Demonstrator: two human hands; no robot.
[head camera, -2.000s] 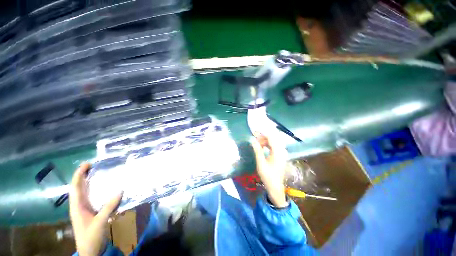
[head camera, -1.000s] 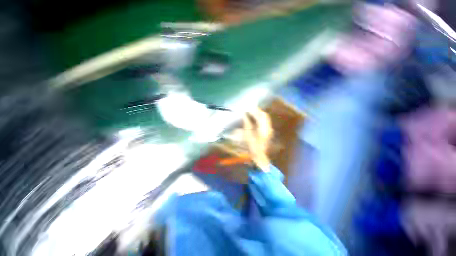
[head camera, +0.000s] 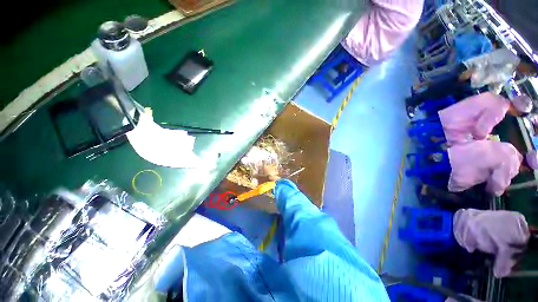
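Note:
Crinkled, shiny plastic bags with dark-bordered front panels (head camera: 109, 248) lie at the lower left, partly washed out by glare. An orange screwdriver handle (head camera: 256, 191) hangs over an open cardboard box (head camera: 309, 138), by a red coiled cord (head camera: 219, 201). The box holds crumpled clear film (head camera: 259, 159) and thin bands. My right sleeve reaches to the orange handle; my right hand does not show past the cuff. My left hand is not in view. A thin yellow rubber band (head camera: 147, 182) lies on the green bench.
On the bench stand a white solvent bottle (head camera: 127, 62), black-framed panels (head camera: 74, 127), a white cloth (head camera: 162, 144) with dark tweezers (head camera: 197, 129), and a small black unit (head camera: 192, 72). Workers in pink (head camera: 478, 165), blue stools (head camera: 427, 227) and a blue floor are at the right.
The view has swung right, showing more floor and workers. My left hand and the white tray strip it held have left view. My right hand moved down towards the box and no longer shows.

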